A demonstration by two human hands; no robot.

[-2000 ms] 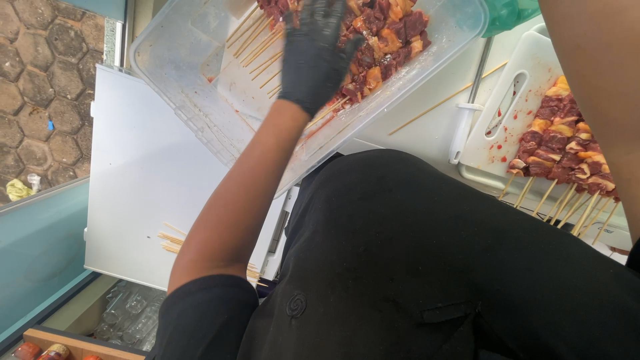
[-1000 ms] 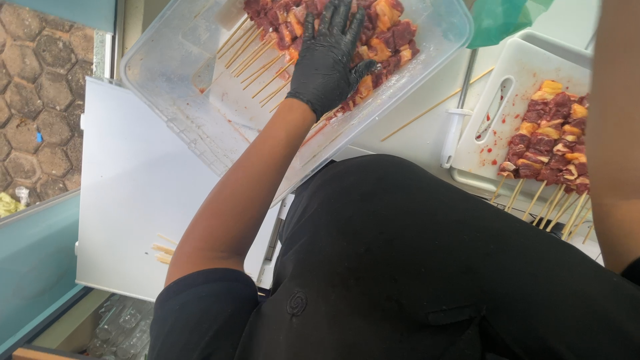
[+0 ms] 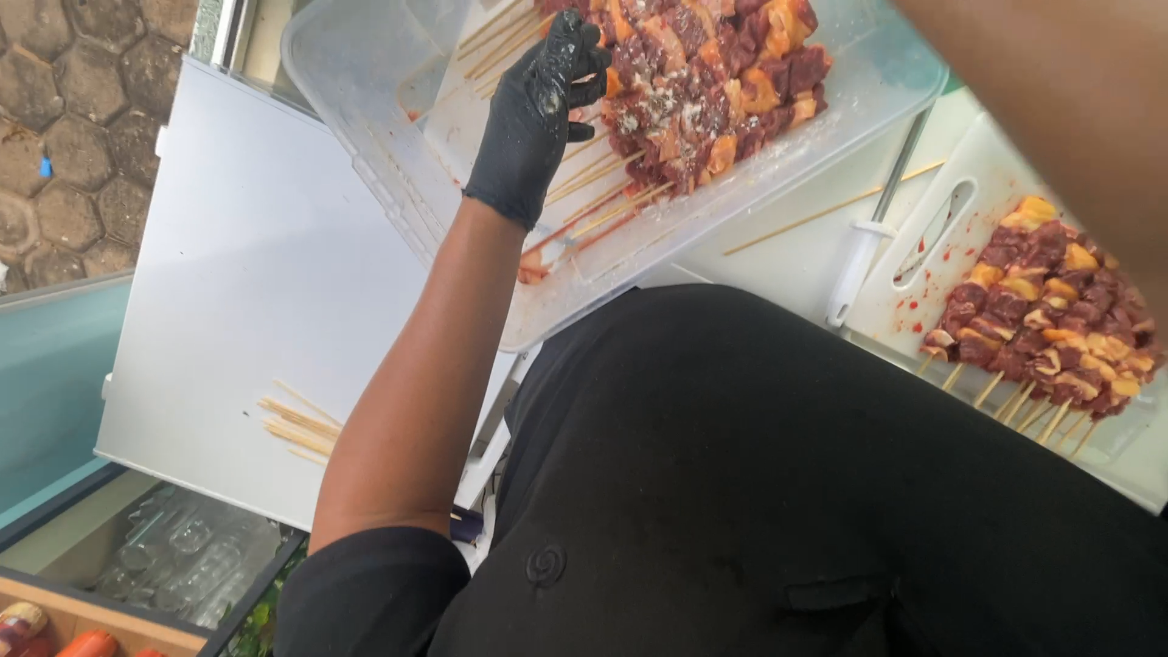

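My left hand [image 3: 547, 100], in a black glove with whitish residue on it, is at the left edge of the meat skewers [image 3: 703, 82] in a clear plastic tub. Its fingers are partly curled with gaps between them, and nothing shows in it. White grains lie on the raw meat, and bare stick ends point left beside the glove. My right forearm [image 3: 1049, 109] crosses the upper right; the right hand is out of view. Under that arm, more raw meat skewers [image 3: 1040, 319] rest on a white cutting board [image 3: 899, 315].
The clear tub [image 3: 794, 169] tilts across the top. A loose wooden stick [image 3: 830, 208] and a white handle [image 3: 856, 274] lie between tub and board. Bare sticks [image 3: 301, 424] lie on a white panel [image 3: 228, 301] at left. Clear plastic items [image 3: 182, 557] fill a compartment at lower left.
My left hand was spread flat over the meat; it has moved left to the meat's edge, and its fingers have curled. White grains now show on the meat.
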